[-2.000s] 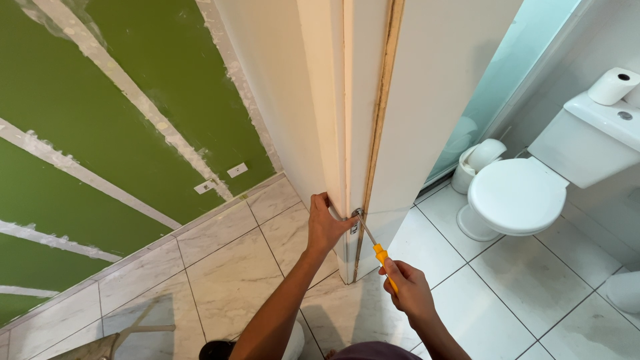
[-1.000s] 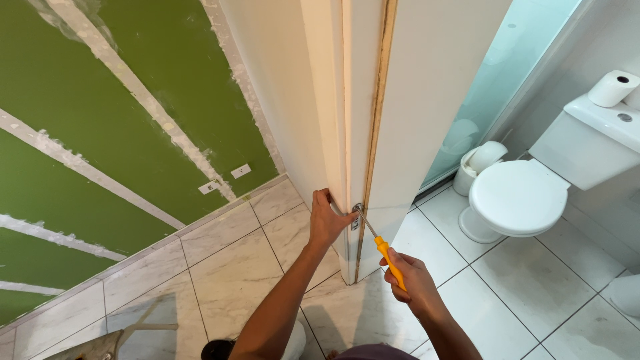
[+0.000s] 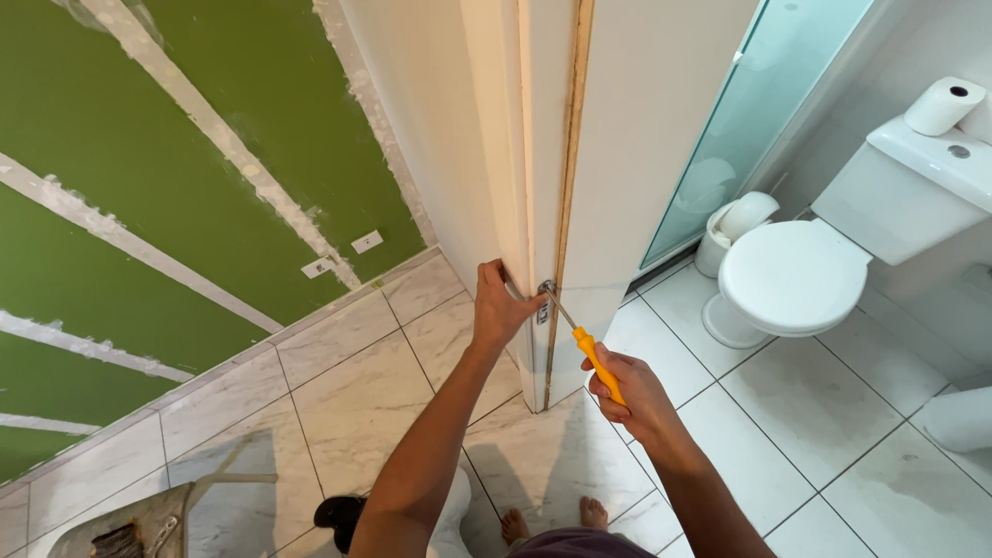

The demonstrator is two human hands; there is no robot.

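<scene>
A screwdriver with a yellow handle (image 3: 601,366) is gripped in my right hand (image 3: 632,387), its shaft slanting up and left. The tip meets the upper part of a metal strike plate (image 3: 545,304) on the white door frame (image 3: 535,372). My left hand (image 3: 504,304) is braced around the frame's edge, with the thumb on or beside the plate and the fingers on the left side. The thumb and the screwdriver tip partly hide the plate.
To the right stand a toilet (image 3: 794,279), a waste bin (image 3: 713,248) and a glass shower panel (image 3: 717,147). A green wall with outlets (image 3: 366,242) is on the left. At lower left sits a stool or chair (image 3: 124,504) bearing metal hardware; a black object (image 3: 339,515) lies near my left arm.
</scene>
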